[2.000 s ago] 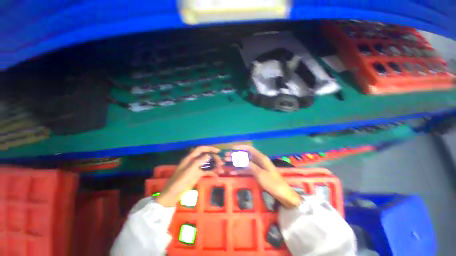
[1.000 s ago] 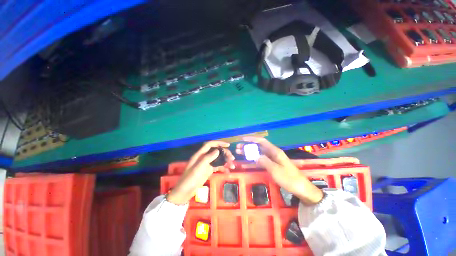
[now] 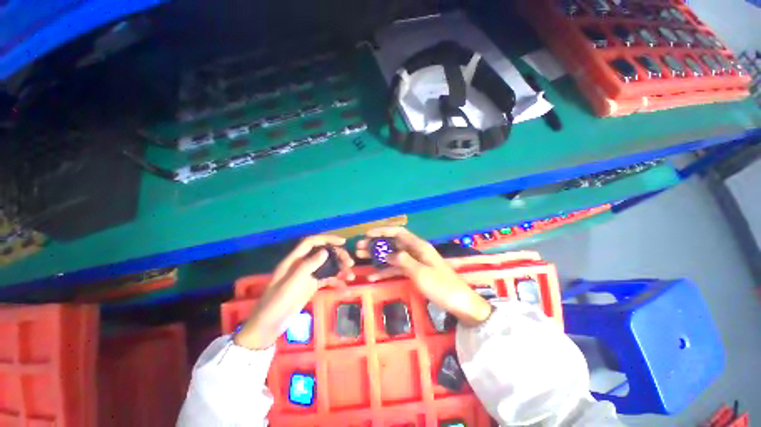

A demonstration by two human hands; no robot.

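My left hand (image 3: 304, 279) holds a dark watch body (image 3: 327, 263) above the back edge of the orange-red compartment tray (image 3: 344, 371). My right hand (image 3: 413, 271) holds another watch body (image 3: 382, 251), its screen showing a dark purplish pattern. The two hands are close together. In the tray, two watch bodies at the left glow blue, one (image 3: 301, 389) in front of the other. Dark or grey units (image 3: 397, 318) lie in several back pockets, and one tilted unit (image 3: 451, 372) lies near my right sleeve. My forearms hide parts of the tray.
A green shelf (image 3: 275, 196) with a blue edge runs behind the tray. On it lie a black strap harness (image 3: 459, 142), strips of small pieces (image 3: 267, 150) and an orange-red tray of dark units (image 3: 617, 100). Orange-red trays (image 3: 42, 367) stand at left, a blue stool (image 3: 676, 342) at right.
The screen in my right hand has gone from glowing white to a dark purplish pattern. The lit units in the tray have changed colour to blue. The camera view has shifted.
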